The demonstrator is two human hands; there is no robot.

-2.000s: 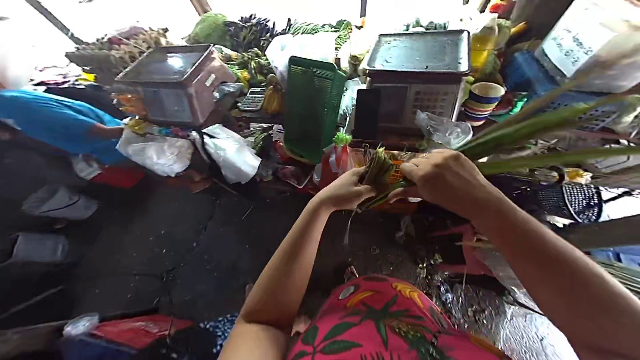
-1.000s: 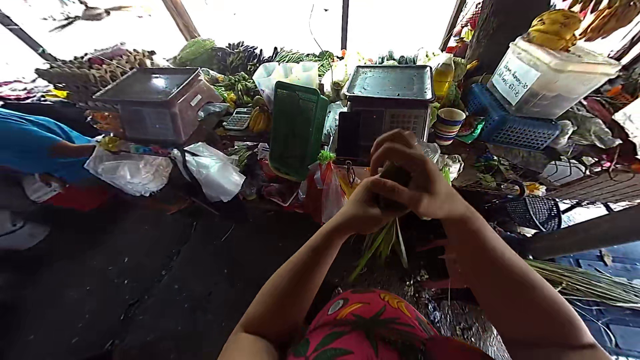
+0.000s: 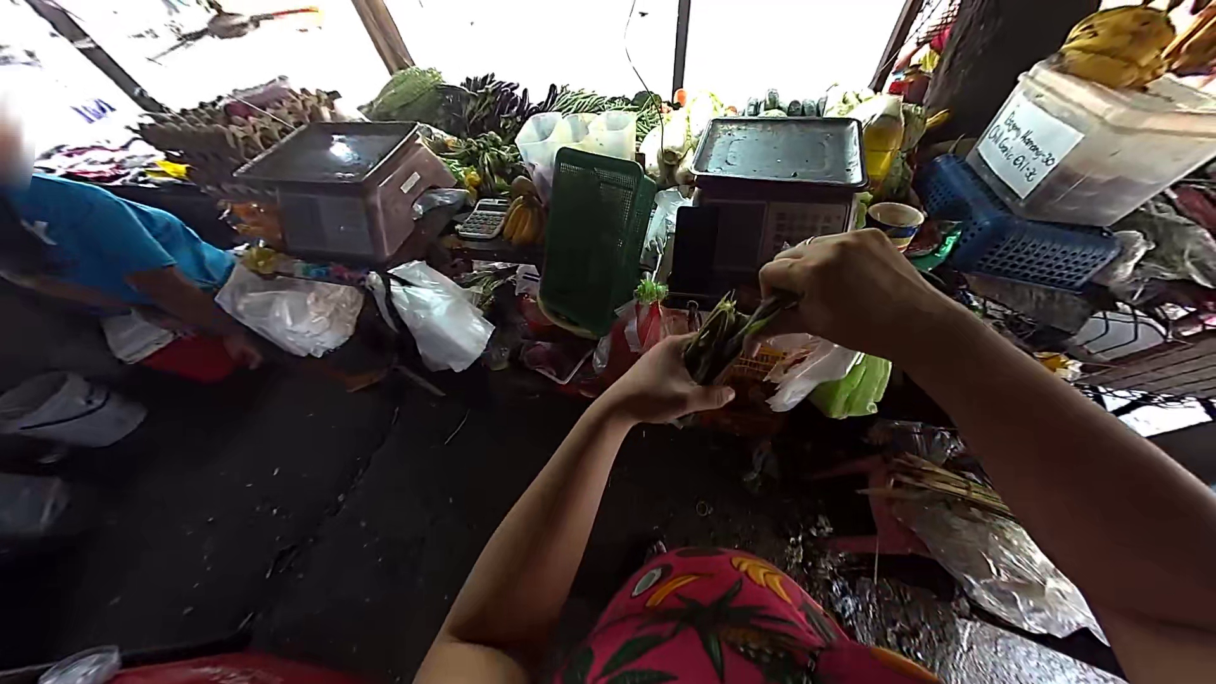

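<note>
Near the middle of the head view, my left hand (image 3: 673, 382) is closed around a folded bundle of green plant stalks (image 3: 714, 344), its thumb stretched out below. Just up and to the right, my right hand (image 3: 831, 285) grips the end of a dark green strand that runs to the bundle; its fingertips are partly hidden behind the knuckles. Behind both hands stands a weighing scale (image 3: 779, 157) with a flat metal tray. A green plastic basket (image 3: 594, 242) leans upright to the left of it.
A second scale (image 3: 328, 152) stands to the left, with white plastic bags (image 3: 439, 313) before it. At the far left is a person in a blue shirt (image 3: 114, 233). A labelled plastic tub (image 3: 1092, 142) rests by a blue basket (image 3: 1035, 252) at right. A white bucket (image 3: 68, 408) is lower left.
My hands, clasped together one second ago, are now apart, the right one pulled up and to the right with a strand. Long leaves near my right hand two seconds ago no longer stick out there.
</note>
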